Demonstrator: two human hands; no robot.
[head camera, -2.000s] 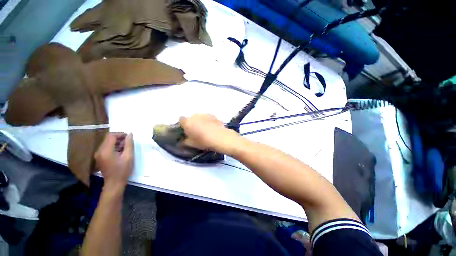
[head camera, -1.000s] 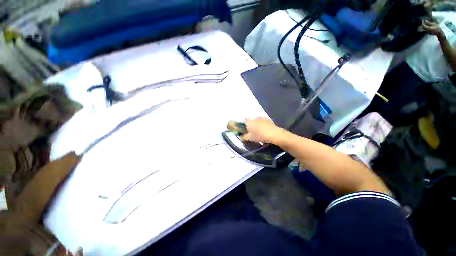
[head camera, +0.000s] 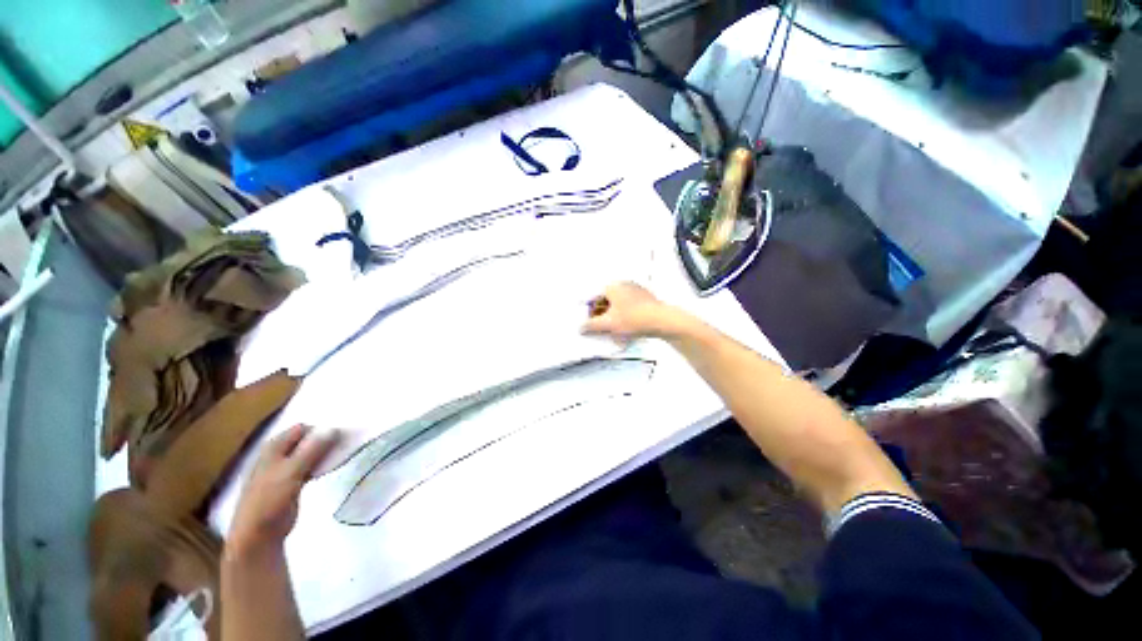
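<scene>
A white curved strip piece (head camera: 501, 403) with thin dark edges lies on the white table (head camera: 501, 532) in front of me. My left hand (head camera: 269, 482) is over the table at the strip's left end, blurred, fingers apart. My right hand (head camera: 630, 313) is curled just above the strip's right end. A small dark reddish spot shows at its fingers; I cannot tell if it is a held thing. The steam iron (head camera: 726, 232), with its pale wooden handle, stands on the dark grey mat (head camera: 820, 269), away from both hands.
Brown cut pieces (head camera: 207, 307) and smooth brown strips (head camera: 232, 432) lie at the left. A long pale stack (head camera: 382, 307), a black-tied bundle (head camera: 501, 215) and a black loop (head camera: 545, 150) lie farther back. A blue padded roll (head camera: 426, 88) is behind. Another white-covered table (head camera: 964, 163) stands right.
The iron was in my right hand and now stands on the mat, released. My right hand has moved back over the table. My left hand is in view again. The view has turned right since the first frame.
</scene>
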